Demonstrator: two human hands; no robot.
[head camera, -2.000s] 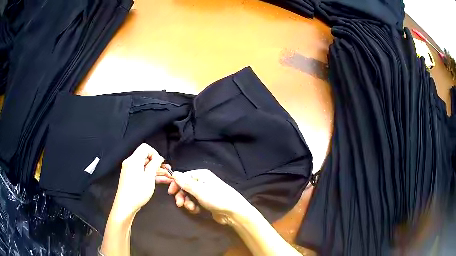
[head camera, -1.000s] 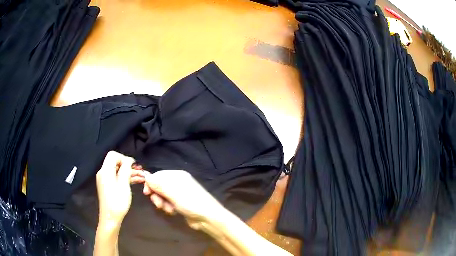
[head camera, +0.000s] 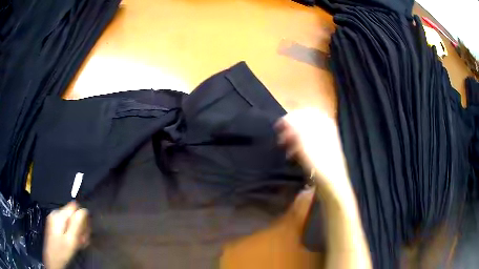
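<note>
Black trousers (head camera: 136, 173) lie spread and bunched in front of me, with a fold raised at the centre top. A small white label (head camera: 77, 184) shows at their left part. My left hand (head camera: 65, 234) is at the lower left edge of the cloth, just below the label, with fingers curled; whether it pinches the cloth is unclear. My right hand (head camera: 302, 136) is blurred at the right side of the trousers, over the cloth's edge; its fingertips are too blurred to tell a grip.
A rippled pile of black trousers (head camera: 394, 136) hangs at the right. Folded black garments (head camera: 47, 58) lie at the left. Shiny clear plastic (head camera: 18, 231) is at the lower left. The glossy orange-brown tabletop (head camera: 210, 31) shows behind. A red object (head camera: 438, 29) lies at the upper right.
My hands, which were together over the middle of the trousers, have parted: the left moved down and left, the right moved right and up. The cloth's lower part has shifted and flattened.
</note>
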